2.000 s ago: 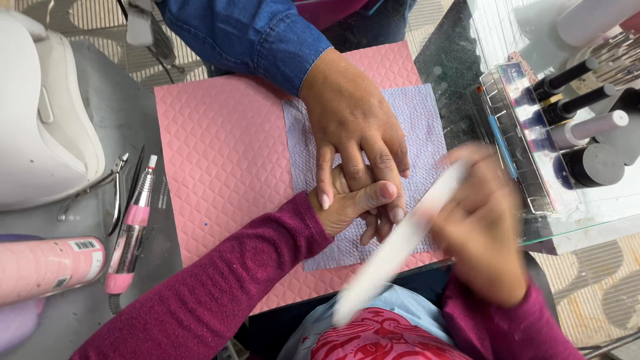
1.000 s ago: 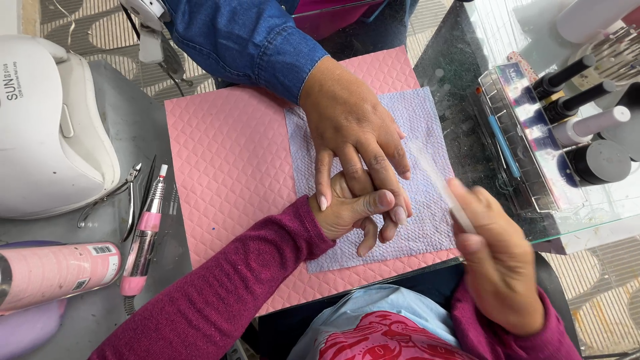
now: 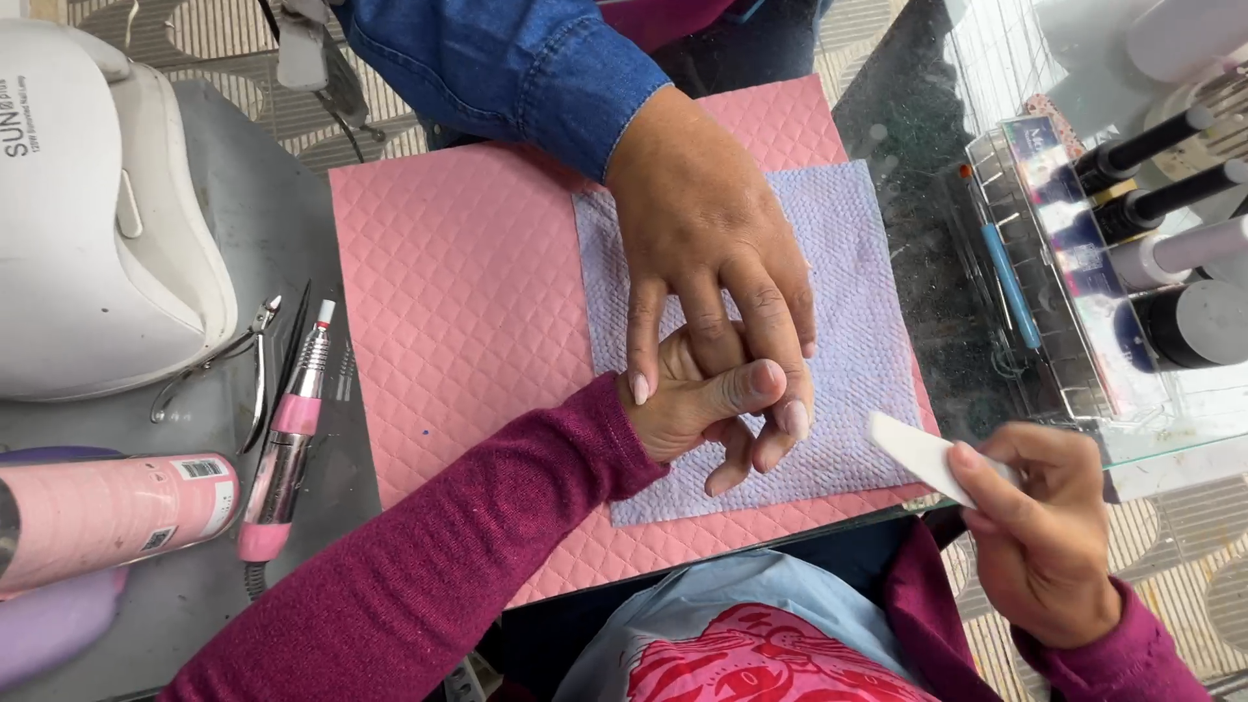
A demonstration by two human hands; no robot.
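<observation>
My left hand [image 3: 697,400], in a magenta sleeve, grips the fingers of another person's hand [image 3: 707,214], my thumb pressing on a finger near its nail. That person's hand comes from a denim sleeve [image 3: 487,68] at the top, palm down. Beneath both lies a lilac paper towel [image 3: 848,292] on a pink quilted mat [image 3: 458,292]. At the right, my right hand [image 3: 1043,526] holds a white nail file [image 3: 916,453] between thumb and fingers. The file points up and left, apart from the other person's nails.
On the left are a white nail lamp [image 3: 88,224], cuticle nippers [image 3: 255,361], a pink electric nail drill [image 3: 288,439] and a pink bottle [image 3: 117,517]. At right, a wire rack [image 3: 1043,283] stands beside a blue-handled tool [image 3: 1011,285], dark polish bottles [image 3: 1141,210] and a black jar [image 3: 1194,322].
My right hand, blurred with the file two seconds ago near the other person's fingers, has moved right and down, away from them. My left hand keeps its grip.
</observation>
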